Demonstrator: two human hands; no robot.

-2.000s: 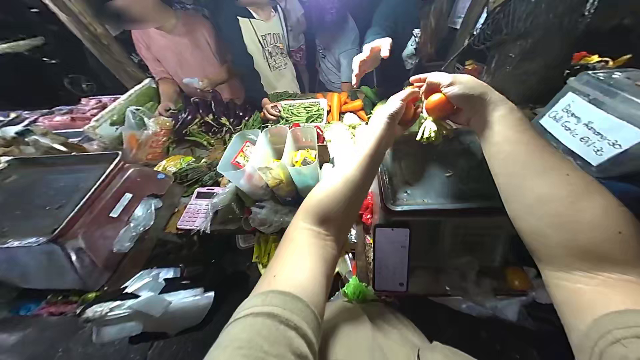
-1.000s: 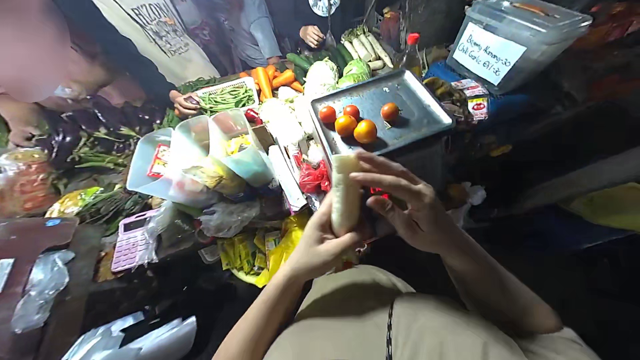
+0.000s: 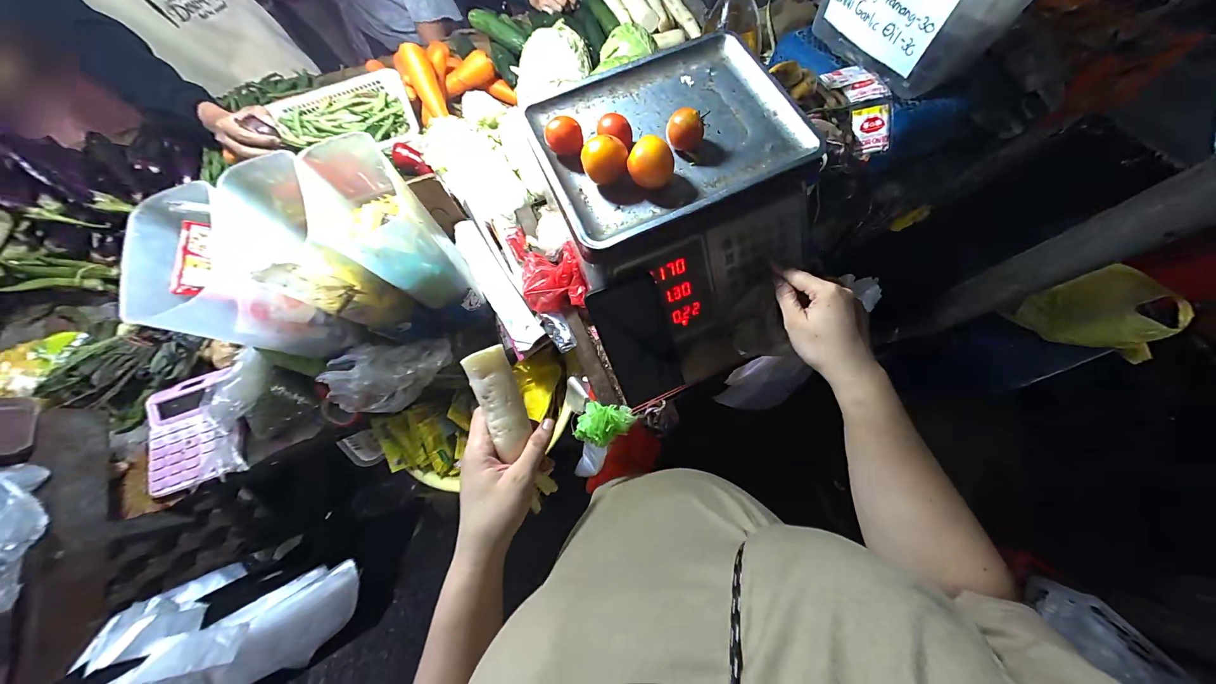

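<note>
My left hand (image 3: pixel 499 475) holds a piece of white radish (image 3: pixel 498 401) upright between thumb and fingers, left of my body. My right hand (image 3: pixel 825 318) is at the right side of the digital scale's keypad (image 3: pixel 750 256), its index finger reaching to the keys; whether it presses one cannot be told. Several tomatoes (image 3: pixel 604 160) lie on the scale's metal tray (image 3: pixel 760 142). Red digits glow on the scale's display (image 3: pixel 677 290). A dark phone (image 3: pixel 635 337) leans against the scale's front left.
Left of the scale stand clear plastic bins (image 3: pixel 275 247), with a pink calculator (image 3: pixel 190 432) below them. Behind are carrots (image 3: pixel 420 81), cabbage (image 3: pixel 554 59) and a basket of green beans (image 3: pixel 347 119). A person's hand (image 3: pixel 242 131) touches the basket's left side. A lidded plastic tub (image 3: pixel 912 43) is at upper right.
My hands have moved apart: the left keeps the radish piece, the right has gone to the scale's keypad. Two seconds ago both hands held tomatoes above the tray. The view has moved in closer.
</note>
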